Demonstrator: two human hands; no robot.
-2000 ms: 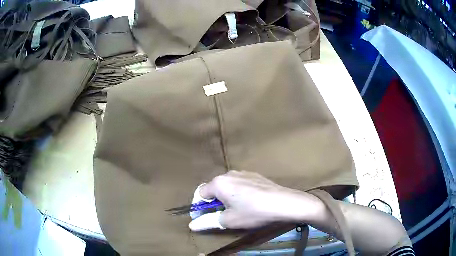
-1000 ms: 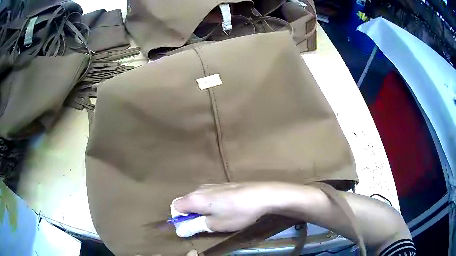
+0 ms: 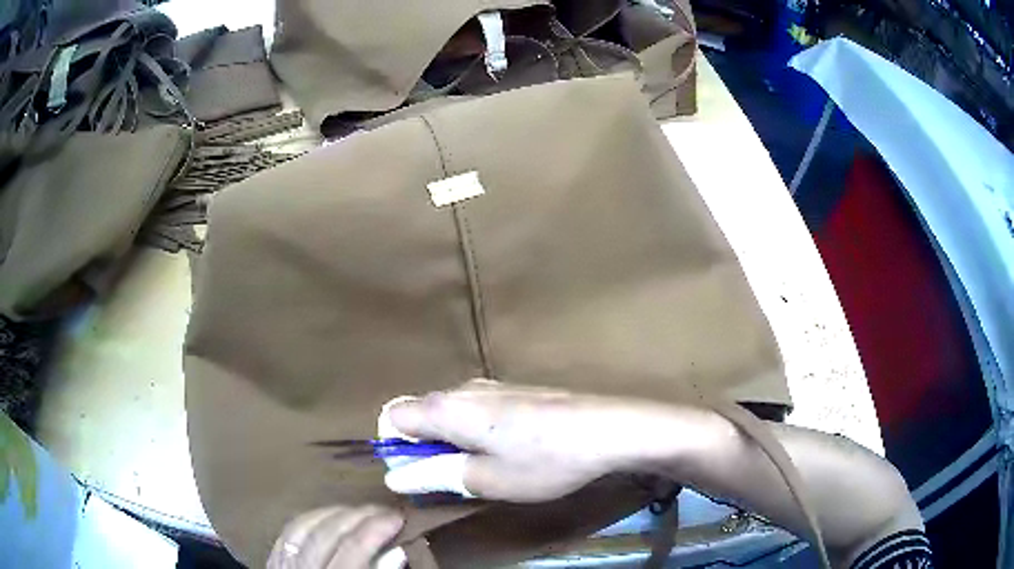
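Observation:
A brown tote bag body [image 3: 334, 278] lies flat on the table, its mouth edge towards me. A pale label patch [image 3: 456, 188] sits on its centre seam. My right hand [image 3: 523, 439], with white wraps on thumb and finger, holds the purple-gripped thread snips [image 3: 406, 449] over the lower part of the bag; the dark blades point left. My left hand [image 3: 339, 538] is at the bottom edge of the picture, partly cut off, its fingers on the bag's near edge beside a strap. A brown strap [image 3: 784, 467] loops over my right forearm. Thread ends are too fine to see.
Another brown bag [image 3: 367, 50] with a white strip lies at the far side. Loose straps [image 3: 228, 167], a dark pouch [image 3: 228, 83] and more brown bags [image 3: 78, 211] are piled left. The pale table [image 3: 817, 322] curves right. A white-covered table [image 3: 923, 133] and red crate [image 3: 890, 300] stand beyond.
My left hand has come into view at the bottom, where only a fingertip showed before. My right hand with the snips has moved left, then slightly up. The bag has shifted a little left.

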